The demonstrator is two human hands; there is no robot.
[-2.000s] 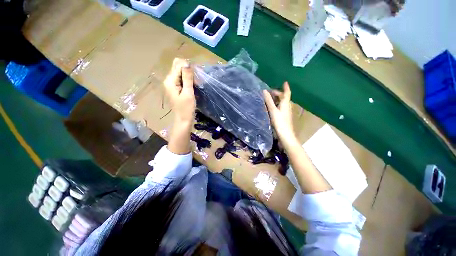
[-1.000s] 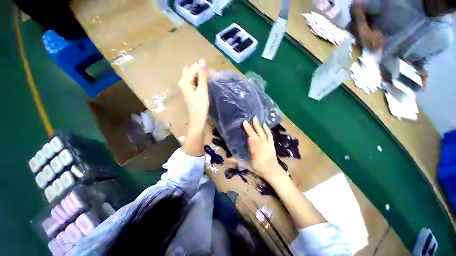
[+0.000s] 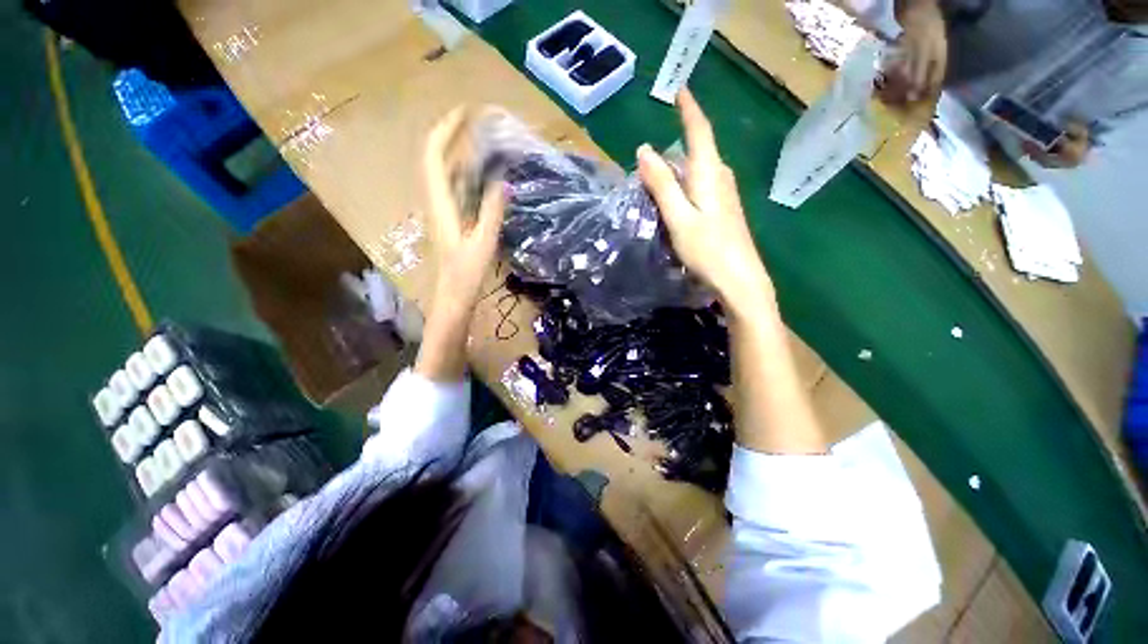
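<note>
A crinkled see-through plastic bag of cables (image 3: pixel 585 239) is held over the cardboard-covered bench. My left hand (image 3: pixel 463 208) grips the bag's left end, which is blurred. My right hand (image 3: pixel 699 208) is at the bag's upper right side, thumb and forefinger apart; its hold on the bag is partly hidden. Black bundled charging cables (image 3: pixel 642 377) with small silvery plugs lie in a tangled heap below the bag, towards me. The bag hides the far side of the heap.
A white box with black devices (image 3: pixel 580 61) and upright white panels (image 3: pixel 825 132) stand on or beside the green belt (image 3: pixel 881 302). Another such box (image 3: pixel 1079 591) is lower right. Another person's hands (image 3: pixel 1064 141) are at the far bench. A blue stool (image 3: pixel 208 138) and brown carton (image 3: pixel 302 296) are left.
The cable heap has grown under the bag. My right hand has moved from the bag's near side up to its far right side. The view has shifted slightly.
</note>
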